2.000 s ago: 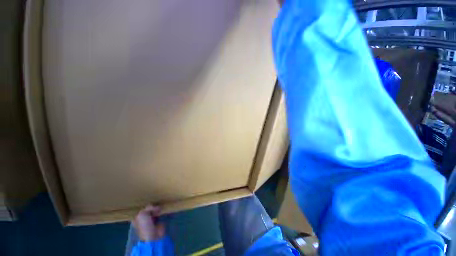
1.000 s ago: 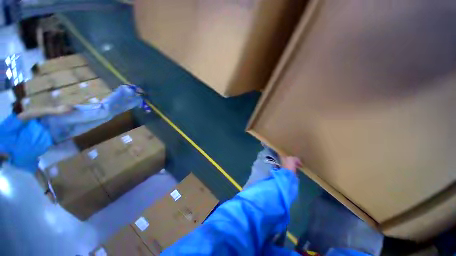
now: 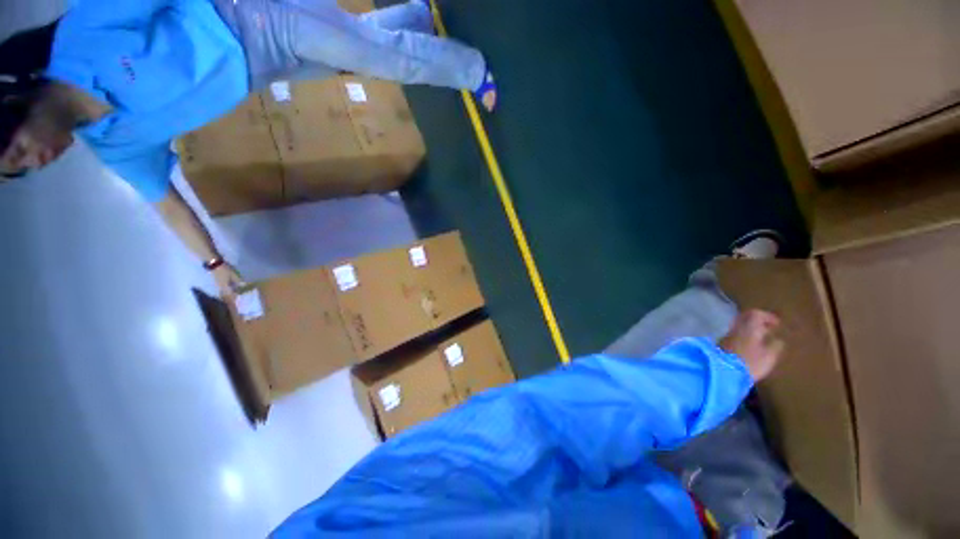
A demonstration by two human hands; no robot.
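A large brown carton (image 3: 916, 347) fills the right edge, cut off by it. Its side flap (image 3: 805, 411) hangs out towards my legs, with a dark seam between flap and carton. My left hand (image 3: 753, 342) is at this flap, blurred, with fingers curled; whether it grips the flap cannot be told. My blue sleeve runs to it from the bottom. My right hand is not in view.
Another carton part (image 3: 874, 74) is at upper right. Labelled cartons (image 3: 358, 305) stand at left beyond the yellow floor line (image 3: 516, 226). A person in blue (image 3: 158, 74) reaches to them, one hand by a dark upright panel (image 3: 232, 358). My shoe (image 3: 758, 244) is on the floor.
The view has swung left, away from the large carton panel. My left hand no longer sits on that panel's edge but at a flap. The other person's hand now reaches the labelled cartons.
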